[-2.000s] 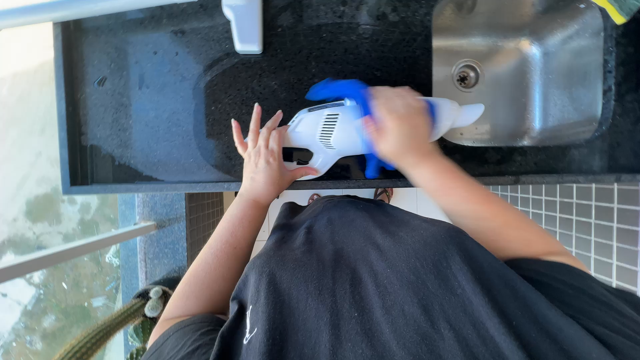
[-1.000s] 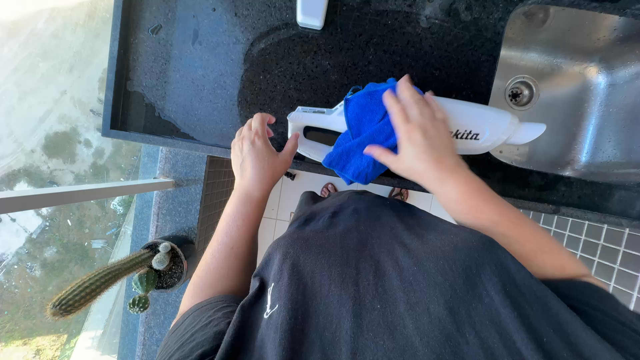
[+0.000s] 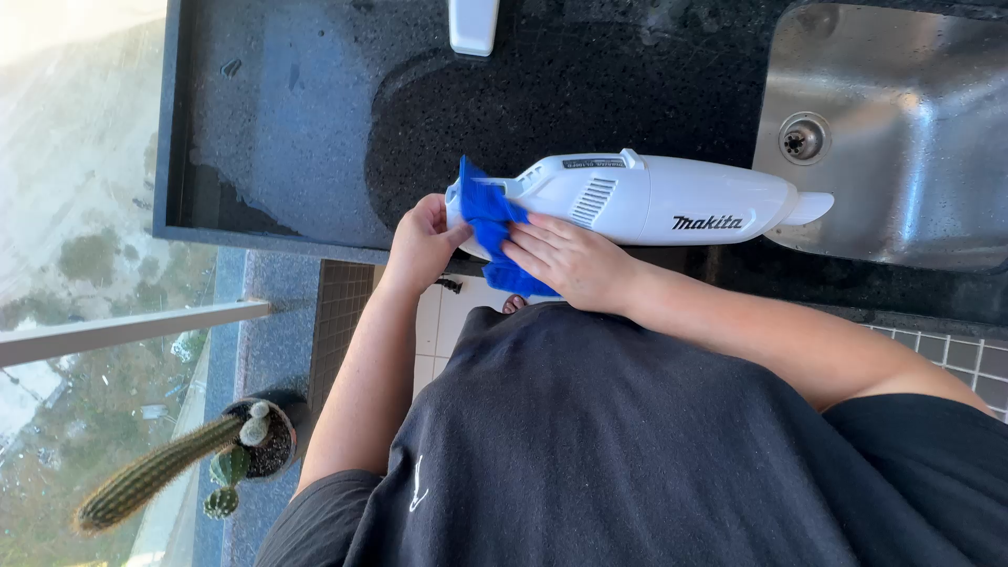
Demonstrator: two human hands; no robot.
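A white Makita handheld vacuum cleaner (image 3: 701,201) lies sideways along the front edge of the dark stone counter, its nozzle reaching over the sink. My left hand (image 3: 425,240) grips the handle end of the vacuum, thumb against the housing. A blue cloth (image 3: 488,220) is draped across the handle and hangs past the counter's edge. My right hand (image 3: 571,260) lies on the cloth with its fingers extended, pressing it to the handle; the fingertips rest partly on the blue fabric.
At the right is a stainless steel sink (image 3: 882,150) with a drain. A white plastic part (image 3: 473,27) lies at the counter's far side. The counter (image 3: 315,102) has wet patches and a raised rim. A potted cactus (image 3: 157,476) stands at lower left beside the glass.
The blue cloth and my right hand have moved left along the vacuum, from its body to the handle end. My left hand, apart from the handle one second ago, now holds it.
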